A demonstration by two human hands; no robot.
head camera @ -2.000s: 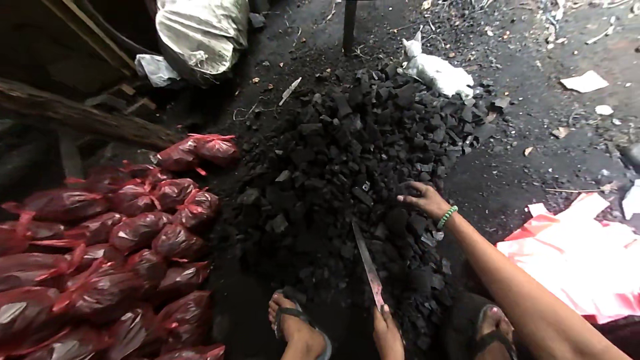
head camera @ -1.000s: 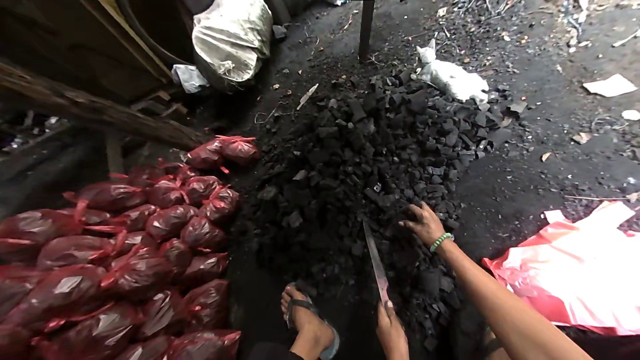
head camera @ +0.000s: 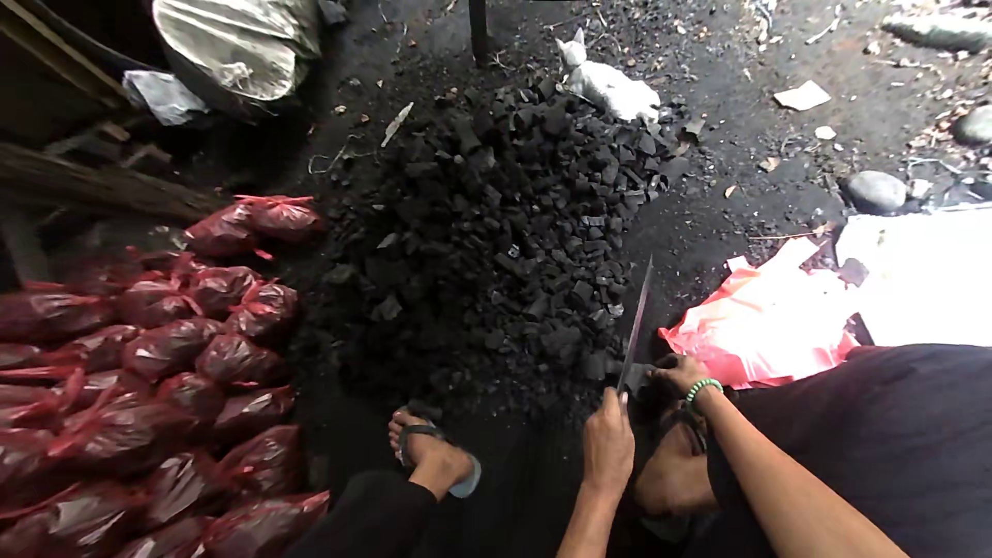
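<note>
My left hand (head camera: 608, 443) grips the handle of a long-bladed knife (head camera: 637, 322), whose blade points up along the right edge of a heap of black charcoal (head camera: 473, 256). Close beside it, my right hand (head camera: 686, 380), with a green bead bracelet at the wrist, has its fingers on a dark piece of charcoal (head camera: 637, 377) next to the lower blade. The right fingertips are partly in shadow. Both hands are low, just above my right foot (head camera: 676, 473).
Tied red plastic bags (head camera: 167, 349) with dark contents lie massed at left. A white cat (head camera: 616, 87) lies at the heap's far edge, near a dark post (head camera: 478, 31). Pink plastic bags (head camera: 763, 318) and a white sheet (head camera: 922, 271) lie at right. A full sack (head camera: 232, 46) stands at upper left.
My right hand has moved from the heap to beside the knife, near my right foot. The knife has tilted from pointing up-left to pointing up and slightly right.
</note>
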